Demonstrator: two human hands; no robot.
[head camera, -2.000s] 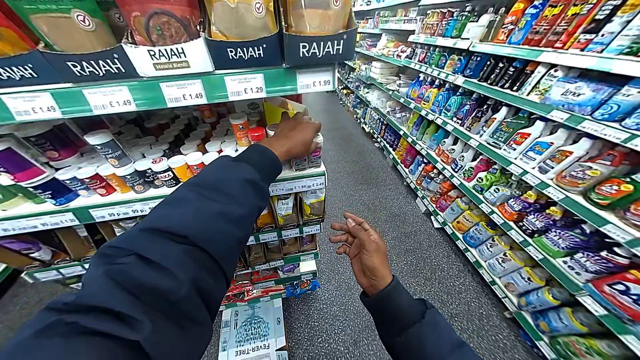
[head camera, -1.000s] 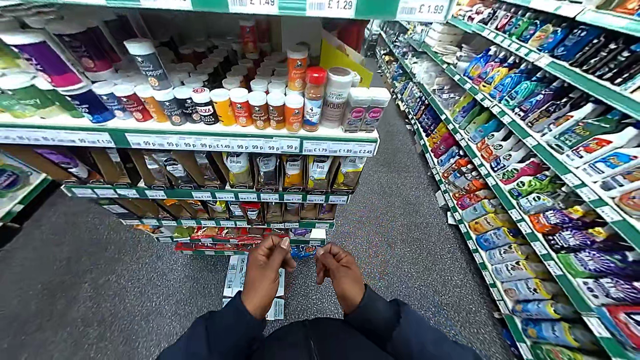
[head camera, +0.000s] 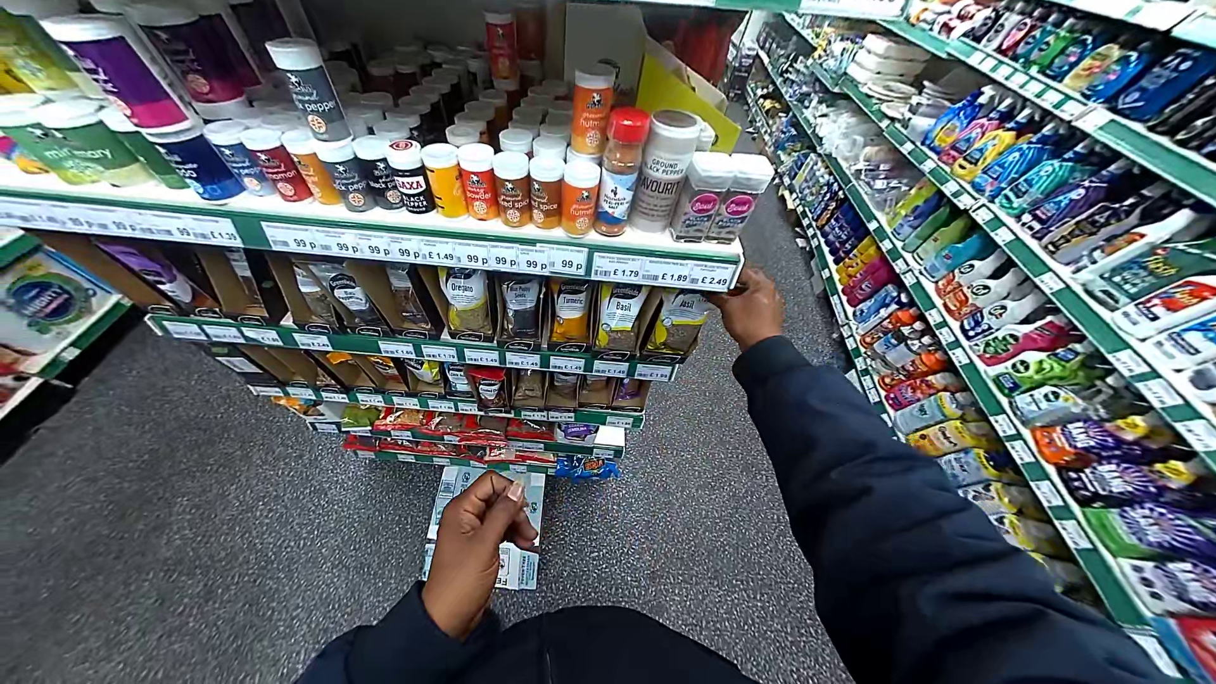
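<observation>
My right hand (head camera: 750, 309) is at the right end of the spice shelf, by its price strip (head camera: 665, 269) and beside the basil-type herb packets (head camera: 679, 321); its fingertips are partly hidden, and whether it grips anything cannot be told. My left hand (head camera: 483, 537) is low in front of me, fingers curled with thumb against forefinger, over a printed carton (head camera: 520, 560) on the floor; nothing shows in it. On the shelf above stand two small pink-labelled shakers (head camera: 738, 204), a ground black pepper tub (head camera: 665, 171), a red-capped spice jar (head camera: 621, 173) and an orange nutmeg tub (head camera: 593, 109).
Lower tiers hold herb packets (head camera: 570, 309) and red packets (head camera: 456, 423). A yellow card box (head camera: 679, 90) stands behind the shelf's right end. Along the right side of the aisle run shelves of cleaning bottles (head camera: 1035, 342). Grey speckled floor (head camera: 684, 532) lies between.
My right hand has moved up and right from beside my left hand to the shelf's end. Two seconds ago my left arm reached to the shelf; my left hand is now low in front of me.
</observation>
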